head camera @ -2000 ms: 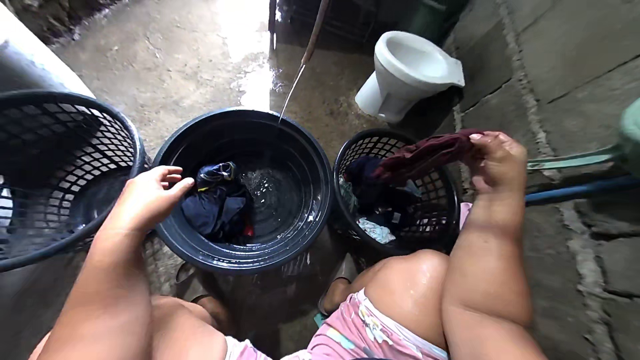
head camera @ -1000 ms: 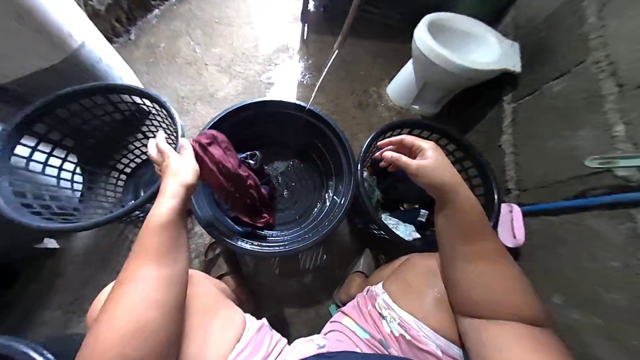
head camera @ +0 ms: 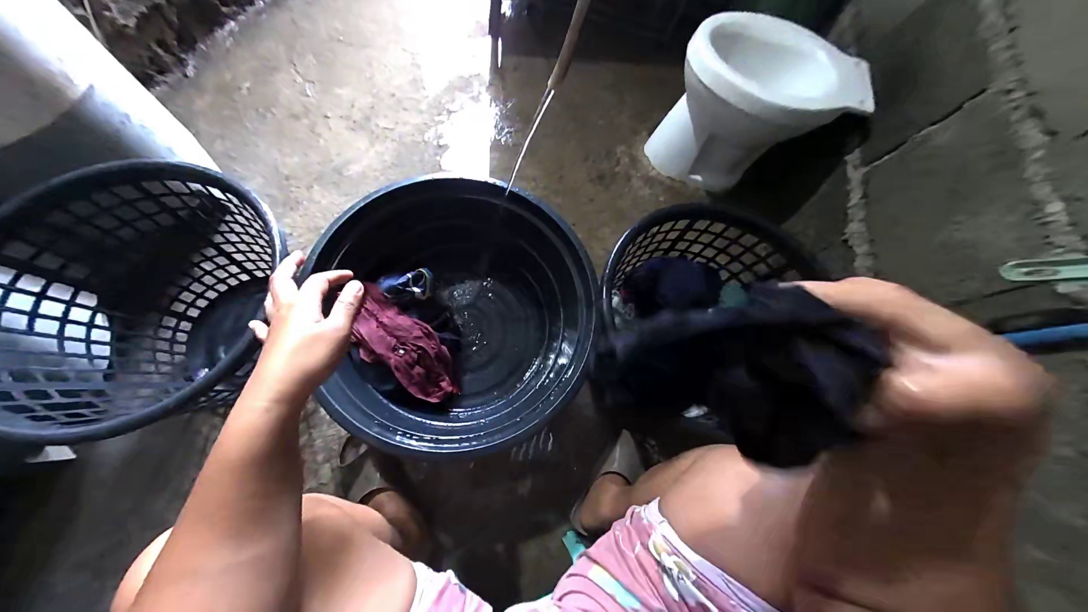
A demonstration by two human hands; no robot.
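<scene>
My left hand [head camera: 308, 316] is over the left rim of the dark round plastic basin [head camera: 557, 399], fingers apart and holding nothing. Beside its fingertips a maroon garment [head camera: 406, 348] lies in the basin, over dark clothes and a blue piece [head camera: 406, 284]. A thin stream of water [head camera: 529, 140] runs into the basin from above. My right hand [head camera: 892, 357], blurred by motion, grips a black garment [head camera: 790, 374] that hangs over the near side of the right laundry basket [head camera: 705, 223]. Inside that basket a dark blue cloth [head camera: 676, 283] shows; the black garment hides much of the rest.
A large dark plastic basket [head camera: 246, 353] stands left of the basin, tilted toward me. Beyond the right basket is a white toilet bowl [head camera: 756, 89] on the wet concrete floor [head camera: 340, 93]. A blue pole [head camera: 1050, 335] and a pale green strap-like piece [head camera: 1045, 270] lie at the right.
The maroon garment was in my right hand over the right basket, then hung from my left hand; now it lies in the basin, released. My right hand has taken hold of a black garment.
</scene>
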